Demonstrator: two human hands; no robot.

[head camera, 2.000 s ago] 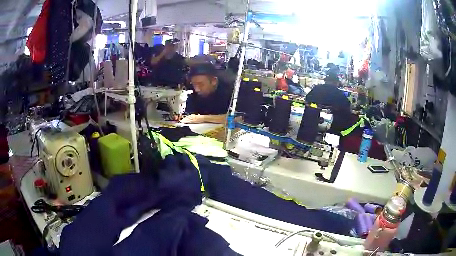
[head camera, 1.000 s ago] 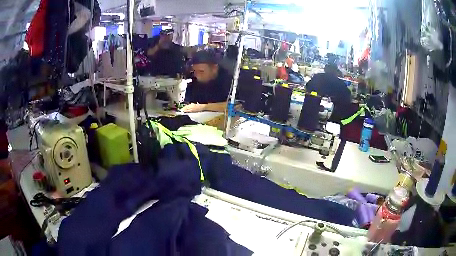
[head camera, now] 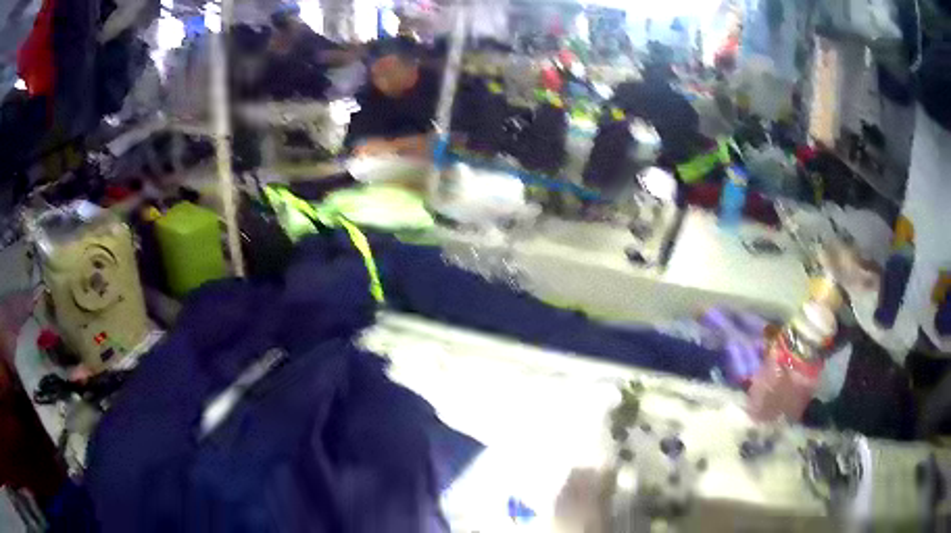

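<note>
Navy fabric (head camera: 261,416) lies heaped on the white table (head camera: 501,416), left of the machine, and a long piece runs along the table's far edge. Yellow-green strips lie on the pile's far end. The cream sewing machine head (head camera: 709,474) is at the lower right, blurred. A small bright blue piece (head camera: 520,509) lies near the bottom edge. A blurred skin-toned patch shows beside the head's left end, cut off by the bottom edge. It may be a hand; I cannot tell whether left or right, or what it holds. No other hand of mine shows.
A pink flask (head camera: 784,380) and purple cones (head camera: 735,344) stand or lie behind the head. A cream motor-like box (head camera: 89,281) and a green box (head camera: 190,248) are at the left. A white pole rises behind them. A person sits at a machine across; dark thread cones stand beyond.
The view has tilted down and is blurred, so the scene sits higher and more of the machine head shows. The skin-toned patch and bright blue piece have come into view.
</note>
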